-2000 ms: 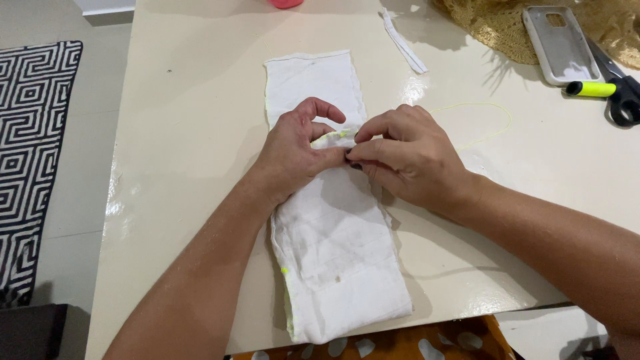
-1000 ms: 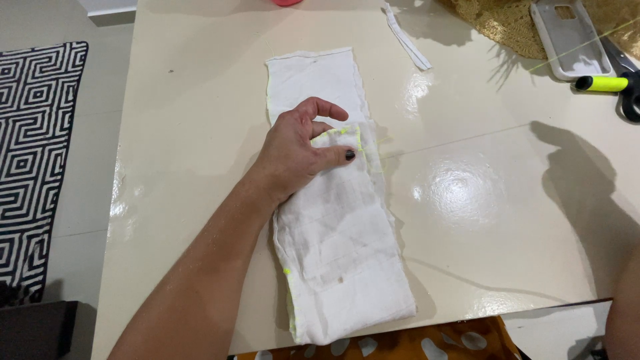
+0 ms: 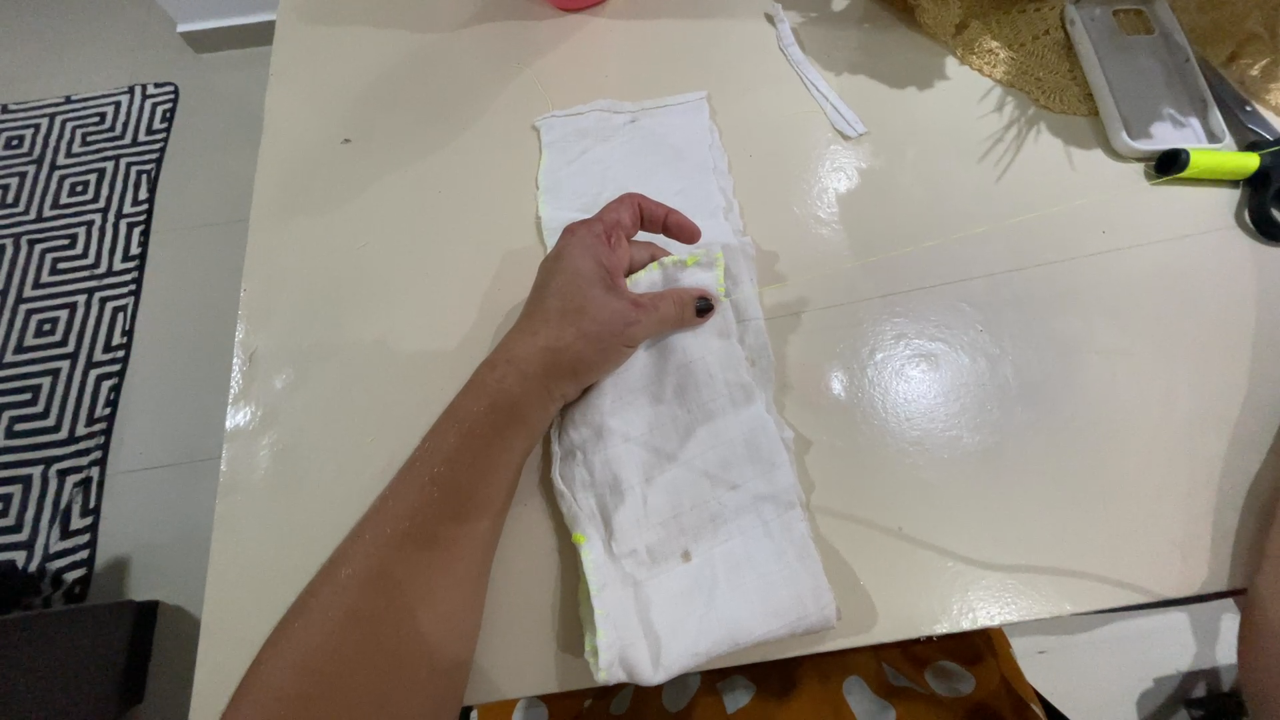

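A folded strip of white cloth (image 3: pixel 700 480) lies lengthwise on the glossy cream table, with neon-yellow stitches along its left edge and the corner of its upper layer. My left hand (image 3: pixel 610 290) pinches that layer near the stitched corner, thumb on top and fingers behind it. A thin yellow thread (image 3: pixel 930 243) runs taut from the corner toward the upper right. My right hand is out of frame; only a bit of the arm shows at the right edge. No needle can be made out.
A narrow white fabric scrap (image 3: pixel 815 80) lies beyond the cloth. At the upper right are a phone case (image 3: pixel 1150 80), a neon-yellow thread spool (image 3: pixel 1210 164), black-handled scissors (image 3: pixel 1262 195) and a gold lace cloth (image 3: pixel 1010 50). A pink object (image 3: pixel 577 3) sits at the top edge.
Two seconds ago my right hand was at the stitched edge beside my left; it has since moved off to the right, out of view. My left hand keeps its hold on the cloth.
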